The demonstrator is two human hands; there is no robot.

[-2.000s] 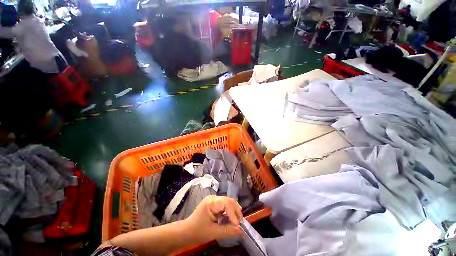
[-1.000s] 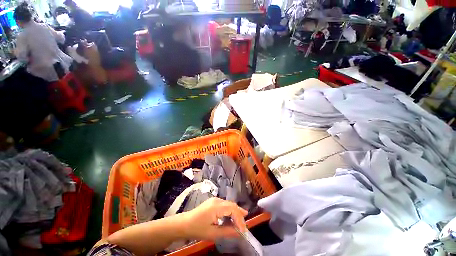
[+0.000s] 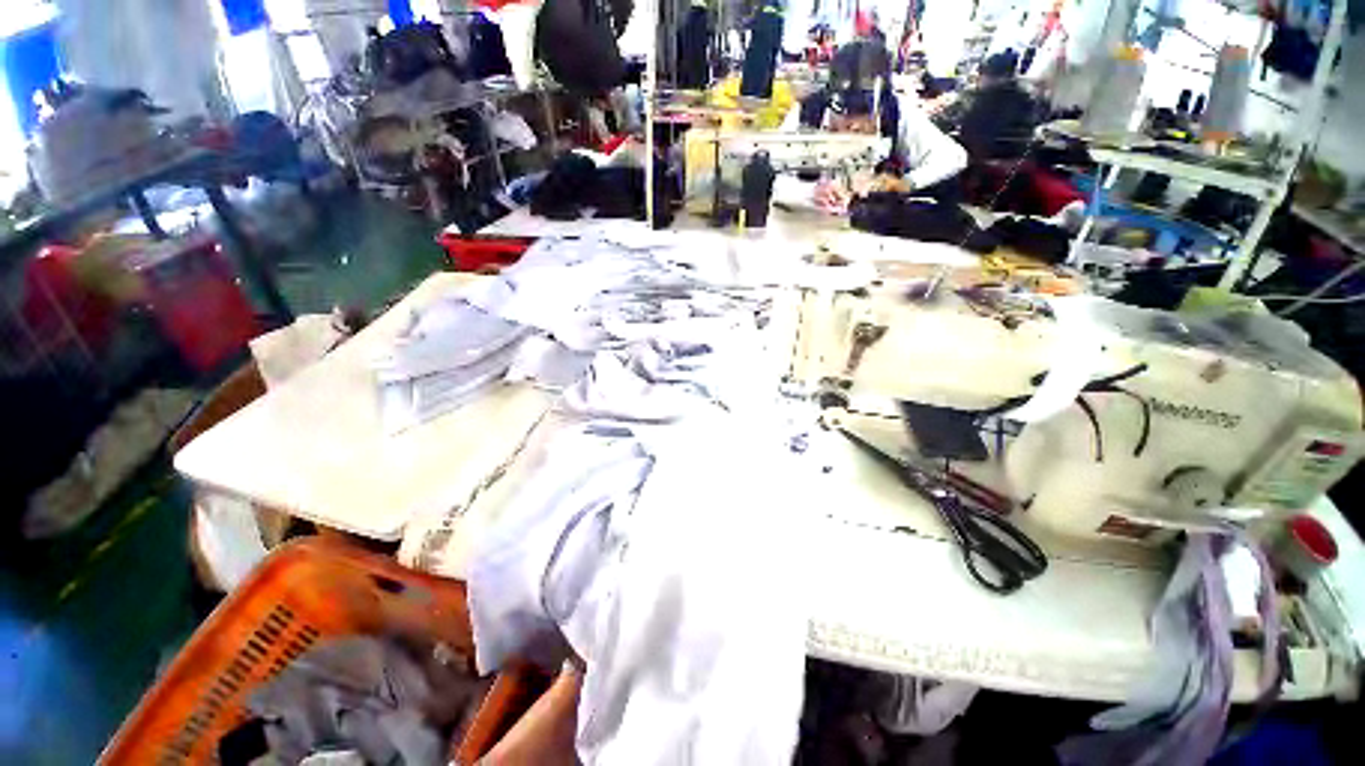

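Note:
Light grey cloth (image 3: 659,554) lies over the pale table and hangs over its front edge. The cream sewing machine (image 3: 958,389) stands at the right, its needle area in bright light. Black-handled shears (image 3: 981,531) lie on the table right of the needle, blades towards it. Of my left hand or wrist only a blurred strip of skin (image 3: 542,733) shows at the bottom edge, between the orange crate and the hanging cloth; its fingers are hidden. My right hand is not in the picture.
The orange crate (image 3: 285,659) with grey pieces is at lower left. Lavender-grey strips (image 3: 1198,659) hang over the table edge at right, near a red spool (image 3: 1308,542). A person (image 3: 913,142) sits at a station behind.
The view has swung right, bringing the machine and shears into sight. My left hand, which pinched a cloth edge above the crate, is now mostly out of sight.

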